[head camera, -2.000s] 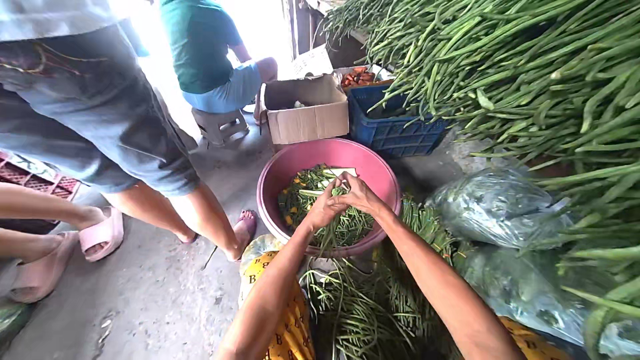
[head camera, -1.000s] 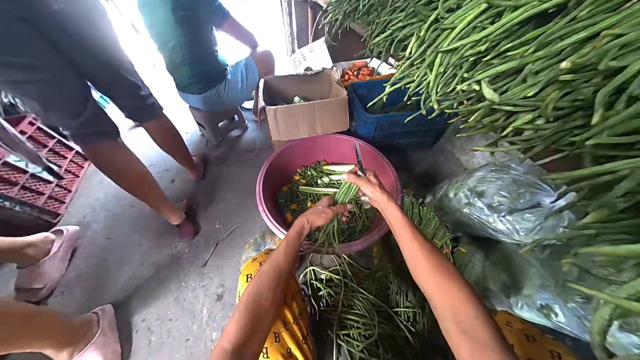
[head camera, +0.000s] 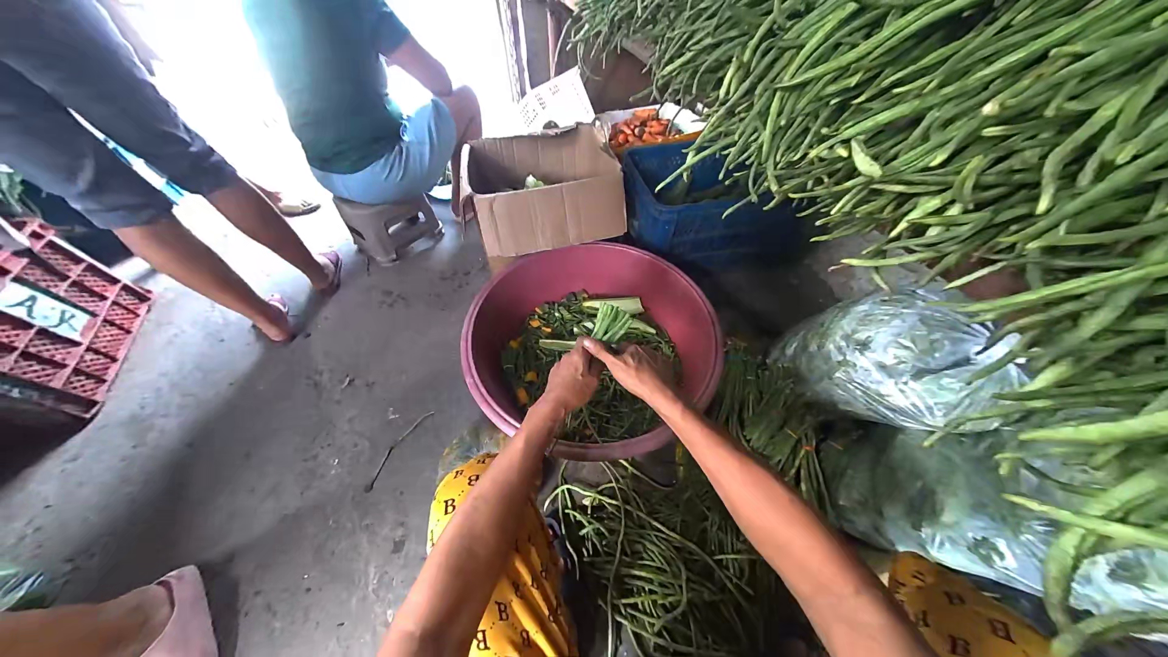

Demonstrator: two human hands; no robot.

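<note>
My left hand (head camera: 575, 376) and my right hand (head camera: 636, 368) meet over a round pink plastic tub (head camera: 703, 365). Between them they grip a small bunch of green vegetable stalks (head camera: 613, 322), its pale ends pointing away from me. Inside the tub lie cut greens (head camera: 602, 415), orange-yellow pieces and a few thicker pale stalks. Whether a knife is in my right hand cannot be seen. Long thin green beans or stems (head camera: 657, 566) are heaped between my knees, below the tub, with tied green bundles (head camera: 766, 411) to their right.
Beyond the tub stand a cardboard box (head camera: 552, 214), a blue crate (head camera: 703, 224) and carrots (head camera: 643, 128). Long green pods (head camera: 958, 137) hang at right above plastic bags of greens (head camera: 903, 356). At left are a red crate (head camera: 68, 315), a standing person's legs and a person seated on a stool (head camera: 388, 228).
The knife seen at my right hand one second ago no longer shows. My hands have come together on the bunch. At left, the standing person's legs have shifted.
</note>
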